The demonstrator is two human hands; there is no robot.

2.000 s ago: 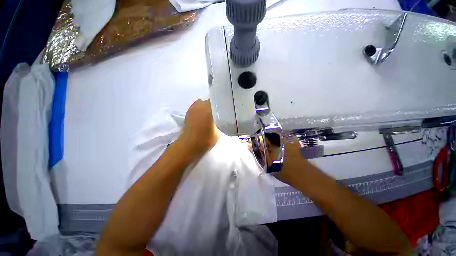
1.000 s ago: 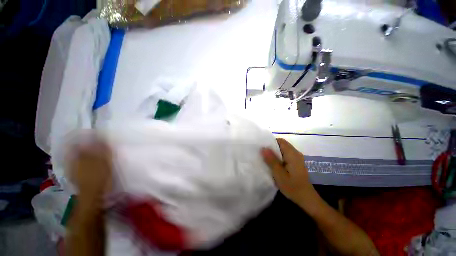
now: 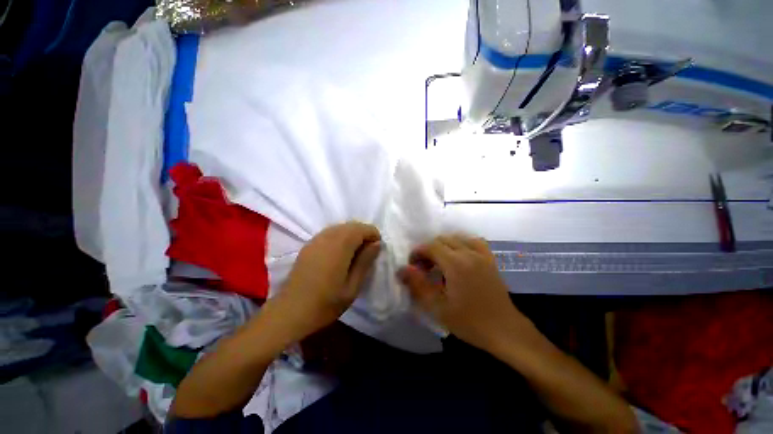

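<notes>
A white fabric garment piece (image 3: 297,153) lies spread and creased on the table left of the machine and hangs over the front edge. A red fabric panel (image 3: 222,242) joins its left side. My left hand (image 3: 339,267) pinches the white cloth near the table's front edge. My right hand (image 3: 449,275) pinches the same cloth just to the right, fingers bent. A thicker white fold (image 3: 407,208) runs up between my hands. The fingertips partly hide the gripped cloth.
The lockstitch machine (image 3: 517,72) stands at upper right, its presser foot area brightly lit. Thread snips (image 3: 721,214) lie right. White fabric strips (image 3: 131,161) and a blue strip (image 3: 180,106) are at left. A plastic-wrapped packet (image 3: 225,10) is at top. A red heap (image 3: 691,360) lies below the table.
The cloth has left the needle area and been turned; its red part now lies at left and the green patch on it no longer shows. My left hand has moved right, close to my right hand.
</notes>
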